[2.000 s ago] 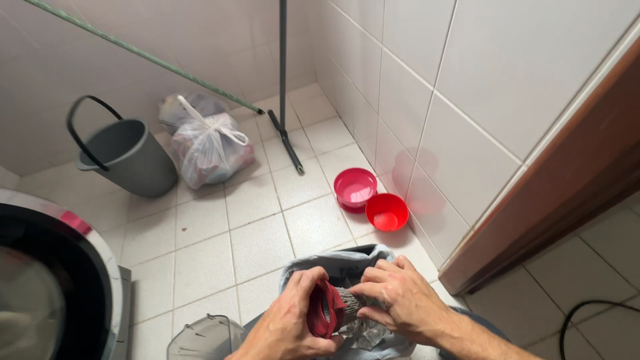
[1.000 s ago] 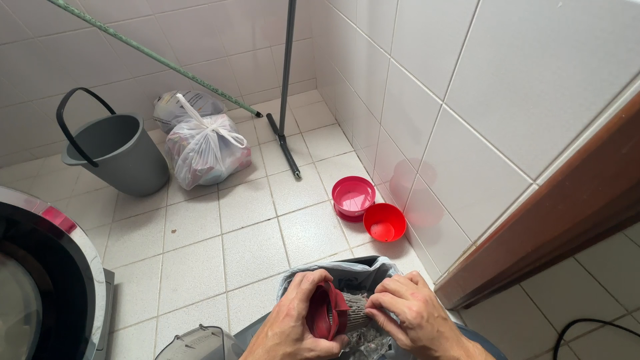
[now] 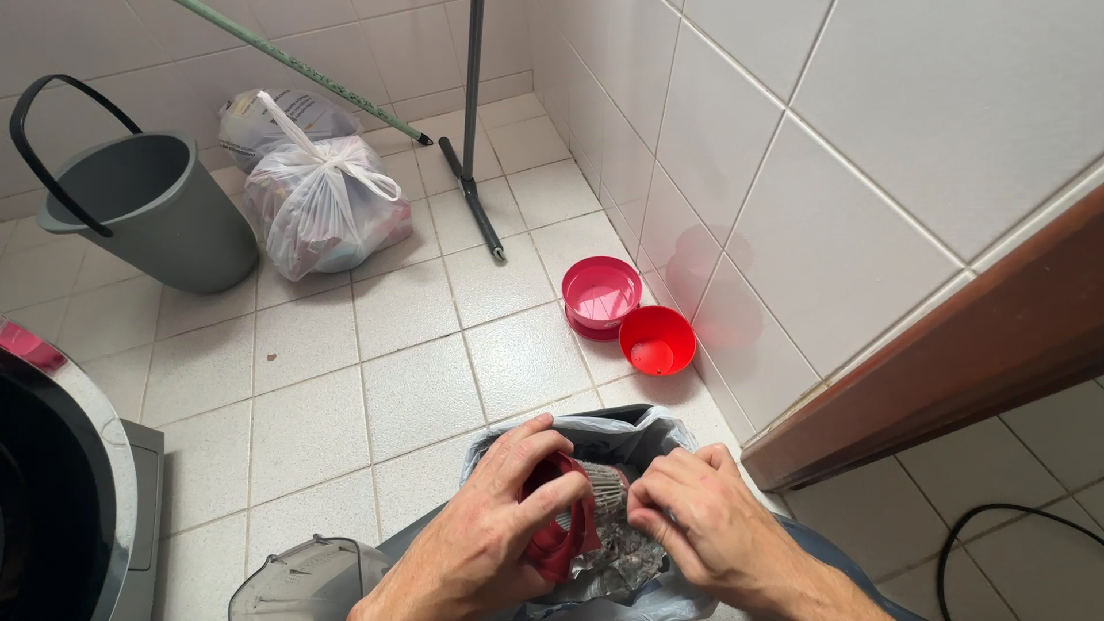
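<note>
My left hand [image 3: 509,509] is wrapped round the dark red plastic housing of a pleated filter [image 3: 606,485], which looks like a vacuum cleaner's. The pleats point right, over a bin lined with a pale plastic bag [image 3: 664,427]. My right hand [image 3: 703,509] is at the far end of the pleats with thumb and fingers pinched together; whether anything is between them cannot be told. Grey dust and fluff [image 3: 625,548] lie in the bag below both hands. A clear plastic dust container [image 3: 297,586] stands at the lower left, beside my left forearm.
Pink [image 3: 601,289] and red [image 3: 657,341] bowls stand by the right wall. Farther back are a grey bucket [image 3: 207,224], a tied white bag [image 3: 323,216], a green pole [image 3: 302,69] and a dark squeegee-like tool [image 3: 471,185]. A round machine door [image 3: 121,483] borders the left; a black cable [image 3: 944,552] lies right.
My left hand still holds the red filter housing over the bin. My right hand has shifted slightly at the pleats, from their side toward their far end.
</note>
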